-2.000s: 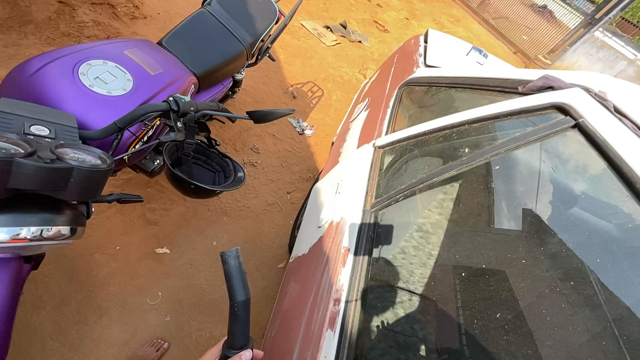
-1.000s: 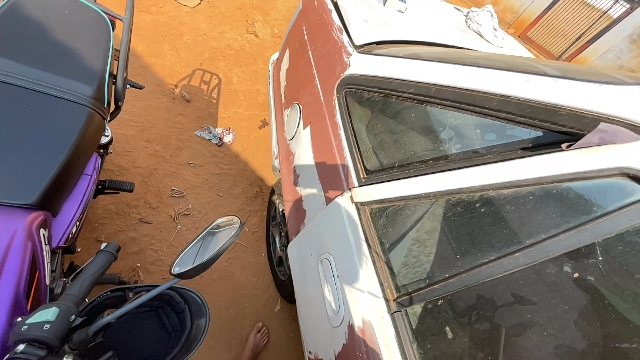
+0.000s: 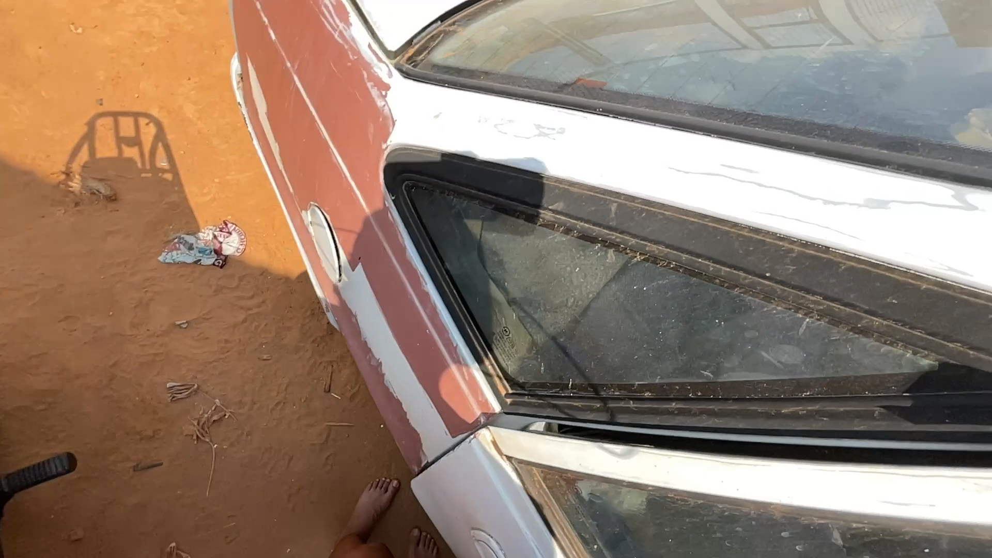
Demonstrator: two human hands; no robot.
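Neither my left hand nor my right hand shows in the head view now. A car with worn white and reddish-brown paint fills the right side. Its triangular rear side window point(image 3: 558, 287) is closed glass in a dusty black rubber frame. Above it lies the rear windshield point(image 3: 697, 70). A round fuel flap point(image 3: 325, 242) sits on the reddish-brown rear panel point(image 3: 333, 147). At the bottom, the white door point(image 3: 473, 496) meets that panel, with a dark gap along the top of the door frame. My bare feet point(image 3: 376, 500) stand on the ground beside the door.
Reddish sandy ground point(image 3: 155, 325) runs along the car's left side. A crumpled wrapper point(image 3: 205, 244) and dry plant bits point(image 3: 208, 422) lie on it. A black motorcycle footrest point(image 3: 39, 473) juts in from the left edge. The shadow of a rack falls at upper left.
The view has shifted toward the car's rear, leaving most of the purple motorcycle out of sight. The hand holding a black tube at the bottom two seconds ago is no longer visible.
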